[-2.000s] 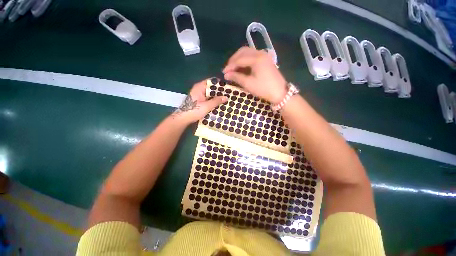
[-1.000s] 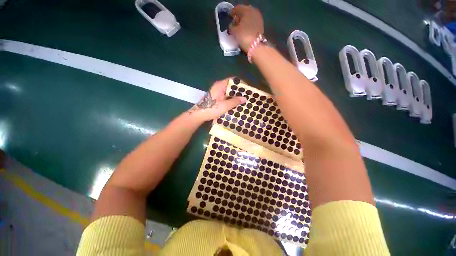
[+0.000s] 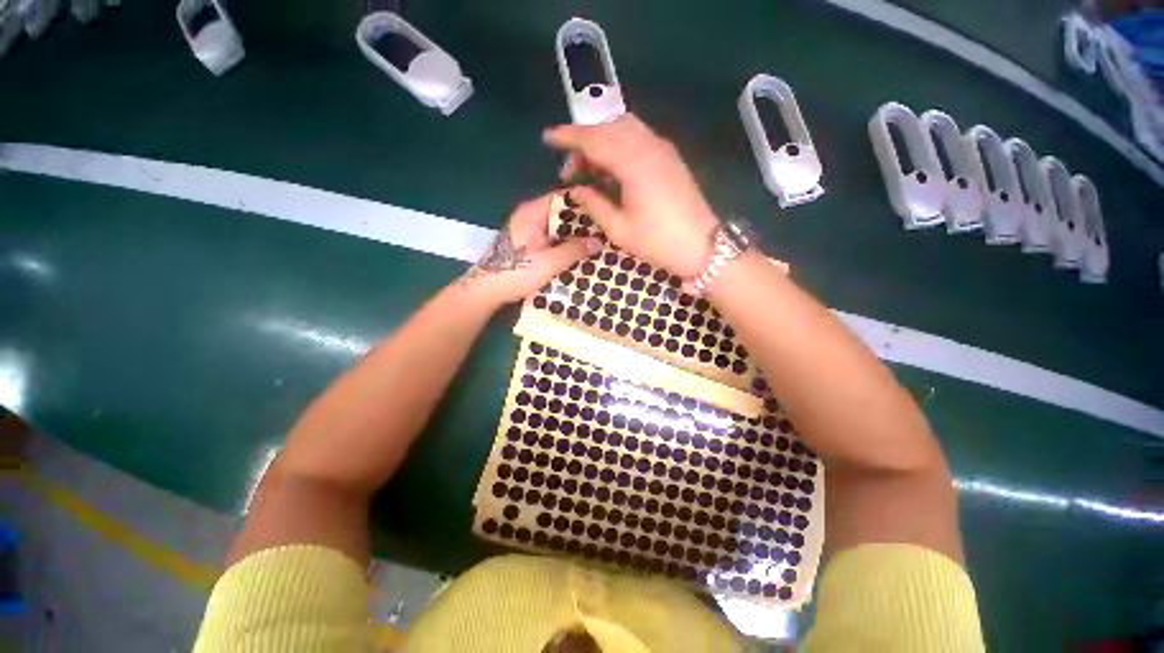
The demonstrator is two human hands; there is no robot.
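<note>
My left hand [image 3: 530, 250] grips the left edge of the smaller dot sheet [image 3: 638, 304], thumb on top, holding it above the dot sheet stack [image 3: 651, 478]. My right hand [image 3: 638, 185] is over the sheet's top left corner, index finger extended and thumb near the dots; whether a dot is at its fingertips I cannot tell. A white plastic housing [image 3: 597, 100] with a dark spot on its solid end lies just beyond my right hand, its lower end partly covered by it.
Another housing with a dark spot [image 3: 798, 172] lies to the right, then a close row of several housings [image 3: 960, 191]. Two housings without a visible spot [image 3: 437, 77] lie to the left. A white strip [image 3: 319, 211] crosses the green surface. More white parts show at both upper corners.
My right hand reached out to a housing, then came back to the sheet's top corner. That housing now shows a dark spot. My left hand stays on the sheet.
</note>
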